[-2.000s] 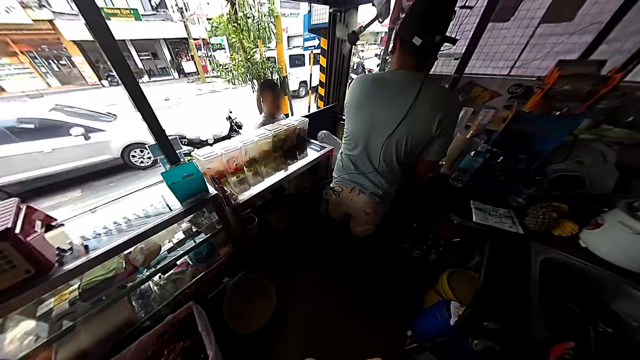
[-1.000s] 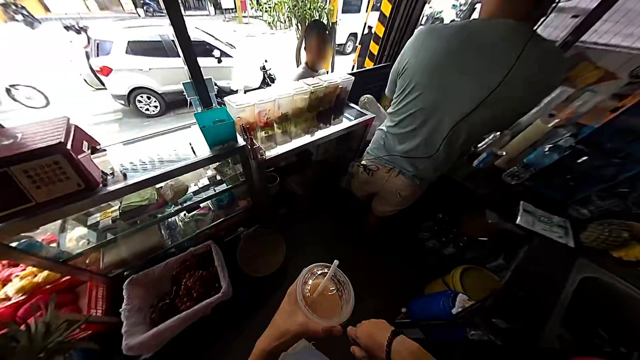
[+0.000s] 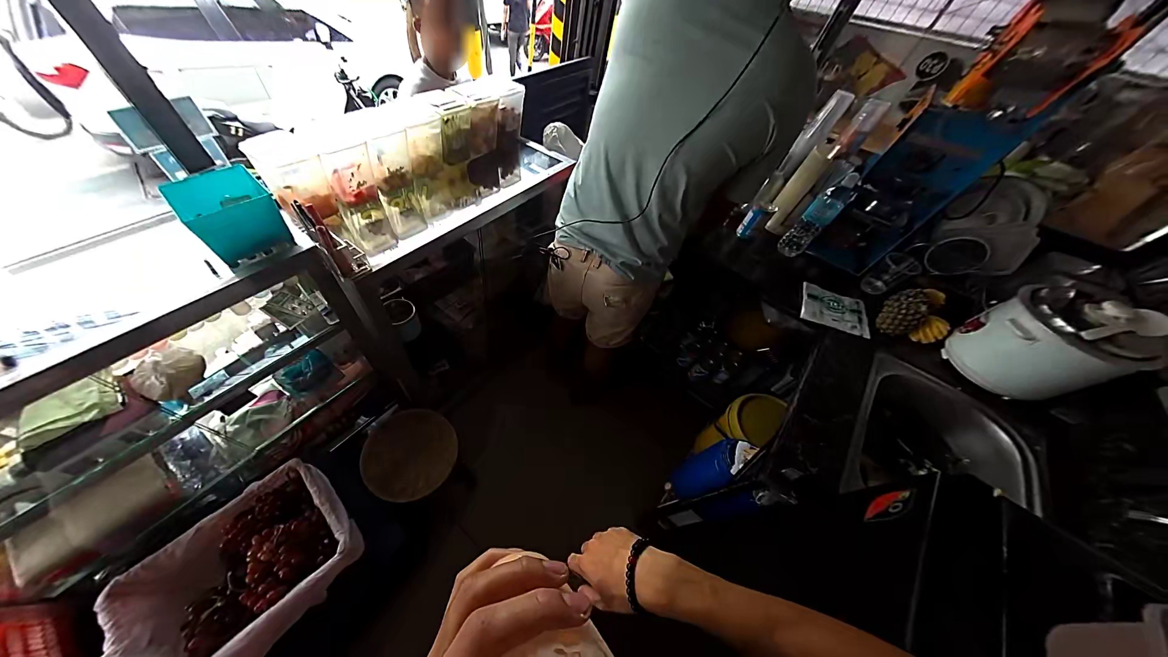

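Note:
At the bottom edge, my left hand point(image 3: 511, 602) wraps round a pale plastic cup point(image 3: 561, 644), of which only a small part shows between and below the fingers. Close against its fingertips is my right hand point(image 3: 607, 568), with a dark beaded bracelet point(image 3: 633, 575) on the wrist. The right fingers are curled, and whether they grip anything is hidden. No straw can be made out at the cup.
A person in a grey-green shirt point(image 3: 684, 137) bends over the right counter. Clear food containers point(image 3: 401, 173) line the left counter. Below stand a round stool point(image 3: 409, 454) and a lined crate of grapes point(image 3: 342, 538). A sink point(image 3: 949, 411) and a white cooker point(image 3: 1040, 347) are at right.
The cup, seen from above with a straw one second ago, is now mostly behind my left fingers at the lower edge. My right hand has come up against the left. The person bends further over.

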